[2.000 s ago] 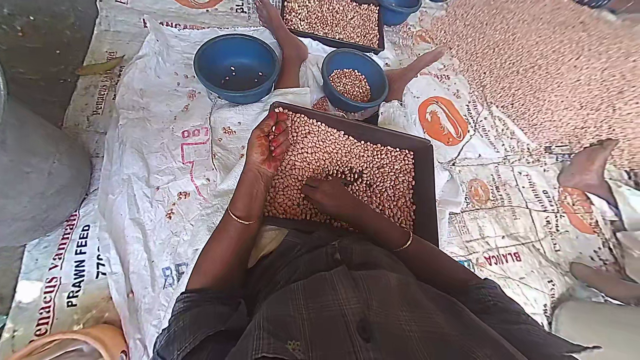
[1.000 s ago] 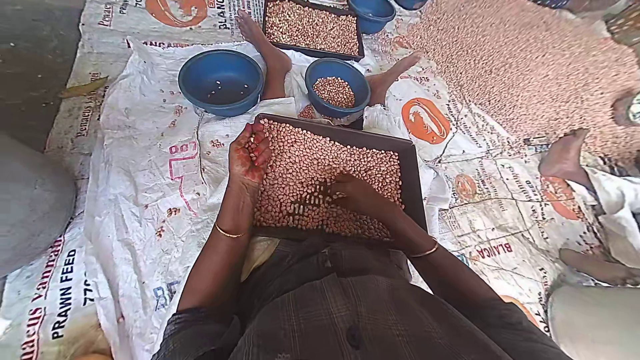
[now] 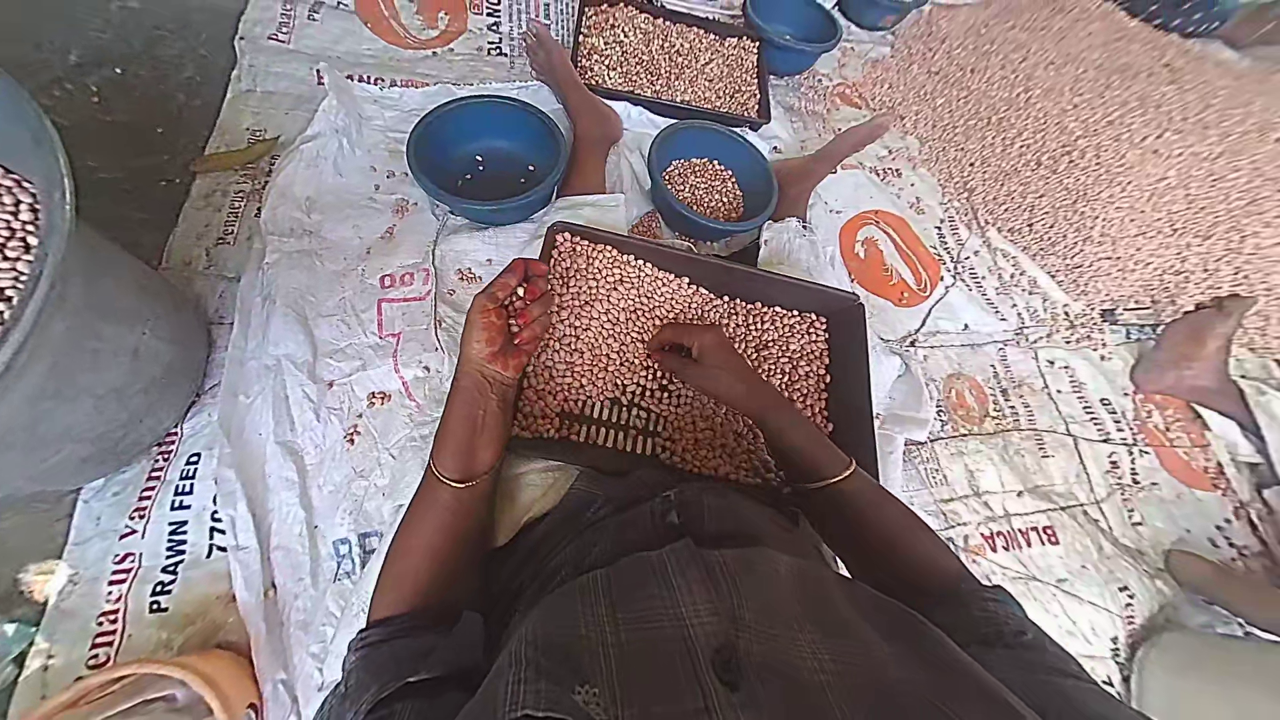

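A dark rectangular tray [image 3: 850,370] full of pinkish-brown shelled nuts, seemingly peanuts [image 3: 620,310], rests across my lap. Slots show through the nuts near its lower left. My left hand [image 3: 507,318], palm up and reddish on the fingers, cups a few nuts at the tray's left edge. Over the middle of the tray is my right hand [image 3: 700,362], its thumb and fingertips curled close together just above the nuts; whether anything is between them cannot be made out. Beyond the tray stand a blue bowl with nuts [image 3: 712,140] and a blue bowl with a few pieces [image 3: 487,150].
Another nut-filled tray [image 3: 765,85] and more blue bowls [image 3: 790,35] lie farther off. A large heap of nuts [image 3: 1090,150] spreads at right, near another person's foot [image 3: 1195,355]. A grey tub [image 3: 130,340] stands left, an orange-brown container [image 3: 215,675] lower left. Printed sacks cover the ground.
My right hand has lifted from among the nuts at the tray's lower middle and moved up a little. The slotted patch now shows at the lower left. My left hand stays at the left edge.
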